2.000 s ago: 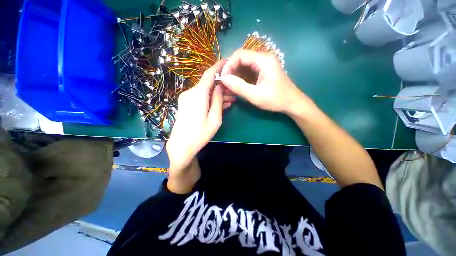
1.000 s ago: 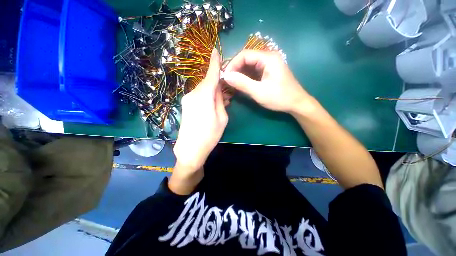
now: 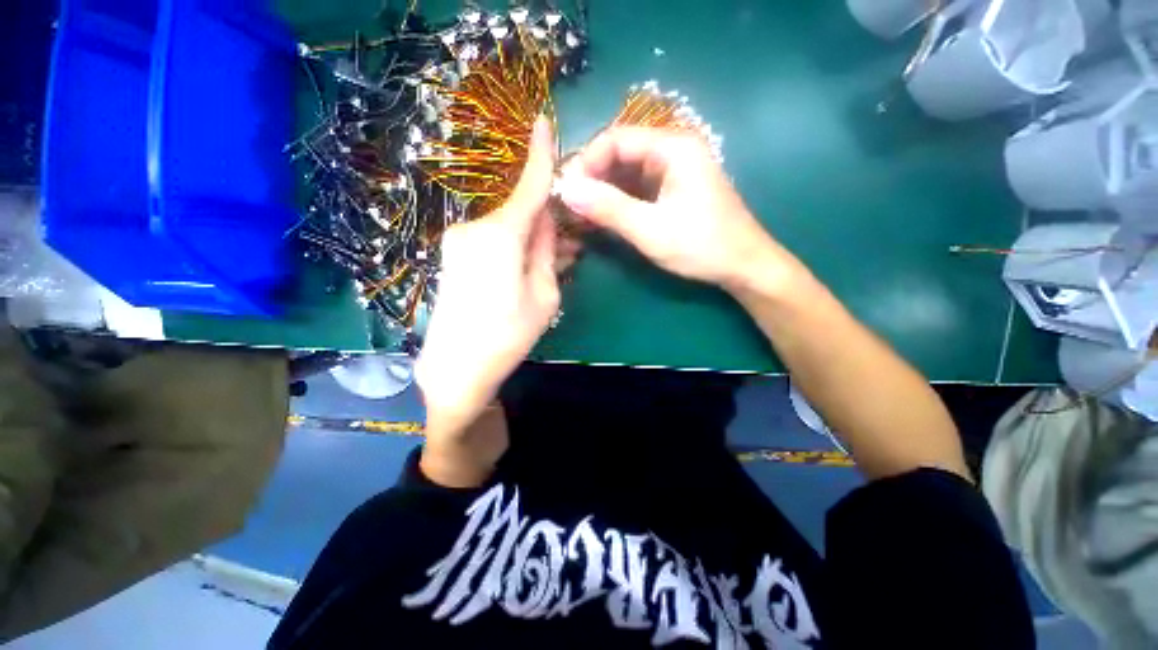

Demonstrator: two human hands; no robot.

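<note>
A tiny white plug [image 3: 560,185] shows between the fingertips of both hands, over the green bench; its details are too small to tell. My left hand [image 3: 493,286] is upright with its thumb raised, fingers closed around the plug's wire end, partly hidden. My right hand [image 3: 667,203] pinches at the plug with thumb and index finger. The fanned orange-yellow lead wires [image 3: 655,111] with white tips lie just beyond my right hand, partly covered by it. The joined assemblies [image 3: 493,121] lie in a tangled dark, white and orange pile left of my hands.
A blue parts bin [image 3: 191,165] stands at the left beside the pile. White-grey housings [image 3: 1079,159] crowd the right edge, with a thin loose wire [image 3: 984,249] sticking out. Neighbouring persons' clothed legs [image 3: 140,457] show at both sides below the green bench edge [image 3: 635,366].
My left hand has shifted slightly left and its thumb is now raised higher than two seconds ago. My right hand stays at nearly the same place, still pinching. The piles look unchanged.
</note>
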